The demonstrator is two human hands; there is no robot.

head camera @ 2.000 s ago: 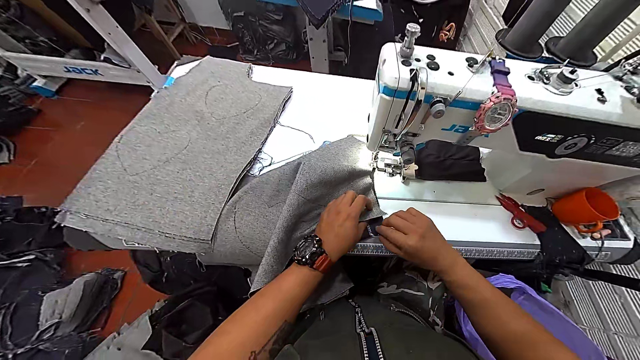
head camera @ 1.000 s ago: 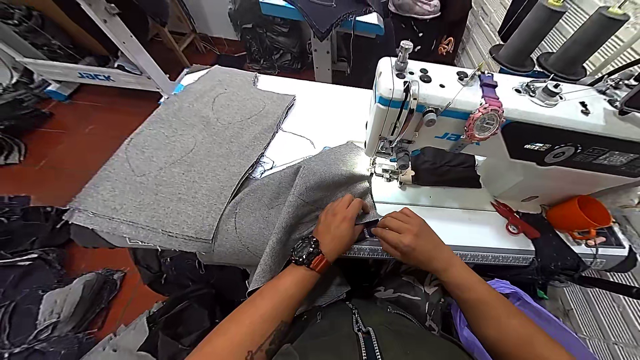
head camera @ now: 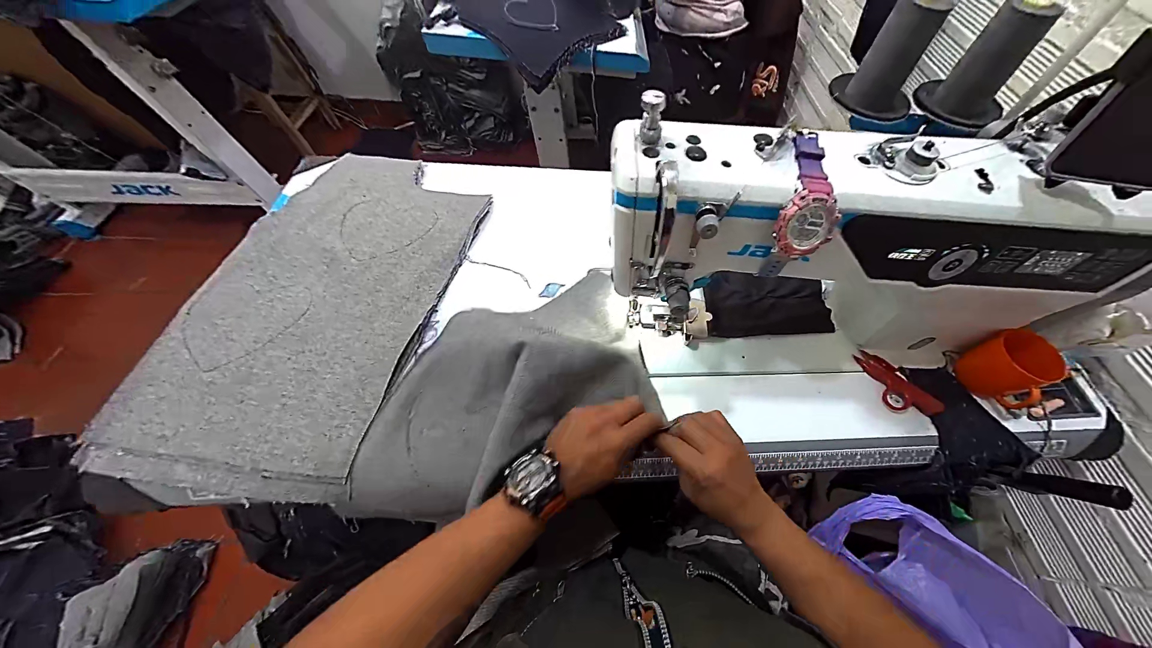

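My left hand (head camera: 601, 445), with a watch on its wrist, grips the edge of a gray fabric piece (head camera: 468, 387) at the table's front edge. Close beside it, my right hand (head camera: 711, 454) pinches the same edge with thumb and fingers. The fabric runs from my hands up to the presser foot (head camera: 666, 317) of a white sewing machine (head camera: 738, 198), whose lamp lights its far corner. Whether the foot presses on it, I cannot tell. To the left lies a stack of gray fabric panels (head camera: 297, 315) with drawn curved lines.
Red thread snips (head camera: 900, 382) and an orange cup (head camera: 1011, 363) stand right of the machine bed. A pink and purple watch (head camera: 807, 220) hangs on the machine head. Dark cloth (head camera: 765, 304) lies behind the needle. A ruler strip (head camera: 810, 460) lines the front edge; a purple bag (head camera: 945, 567) hangs below.
The gray fabric near the machine has shifted and folded over differently between my left hand and the presser foot. Both hands stay close together at the front edge.
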